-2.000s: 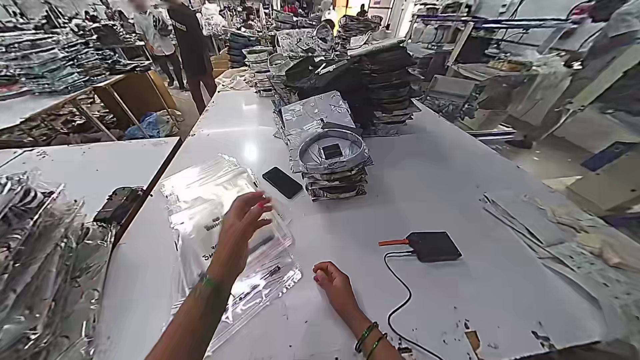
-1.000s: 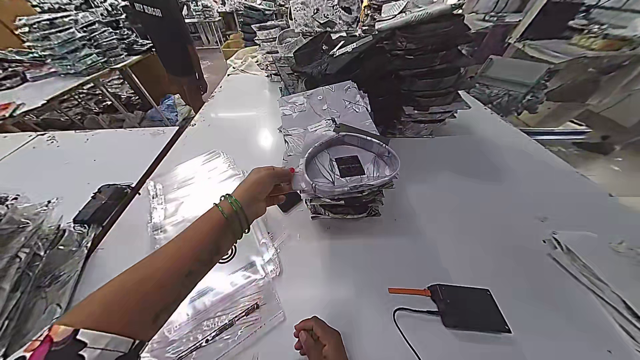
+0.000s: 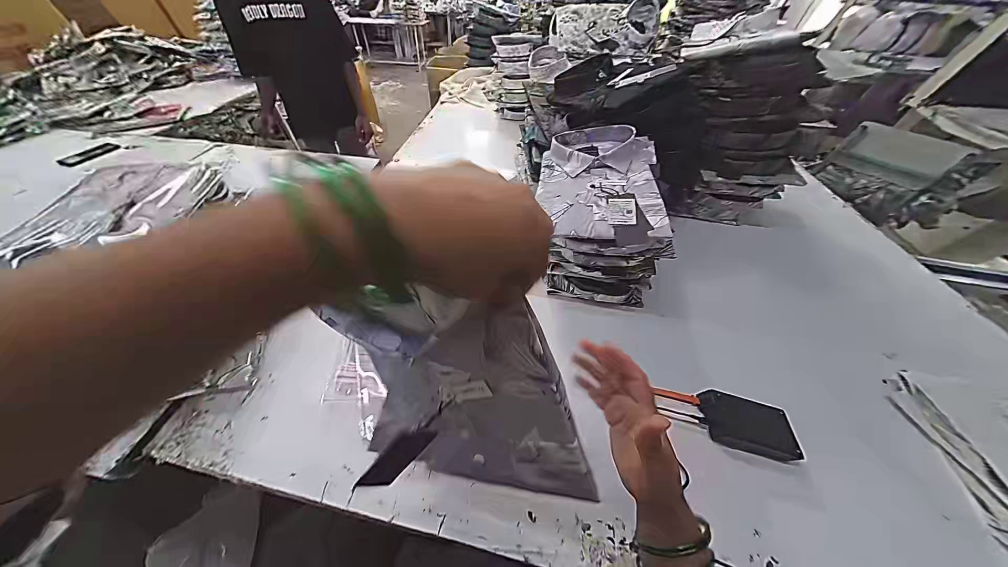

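My left hand [image 3: 480, 232], blurred and with green bangles at the wrist, is closed on the upper part of a folded grey shirt [image 3: 504, 409], which hangs at a tilt over the near part of the white table. A dark tag lies at the shirt's lower left. Just right of the shirt, my right hand [image 3: 622, 394] is raised with its fingers apart and holds nothing. Beyond both hands stands a stack of folded shirts, topped by a pale patterned shirt [image 3: 594, 189] with a hang tag [image 3: 621, 210]. Clear plastic bags [image 3: 346, 378] lie partly hidden behind the grey shirt.
A black flat device [image 3: 752, 425] with an orange plug and a cable lies right of my right hand. Tall piles of dark garments [image 3: 748, 110] stand at the back. Bagged garments [image 3: 118, 205] lie at left, near a standing person [image 3: 295, 71]. Papers or fabric [image 3: 961, 449] are at right.
My left hand has come from the collar on top of the stack back towards me, with a grey shirt in it. My right hand has risen and its fingers have spread. The view has shifted.
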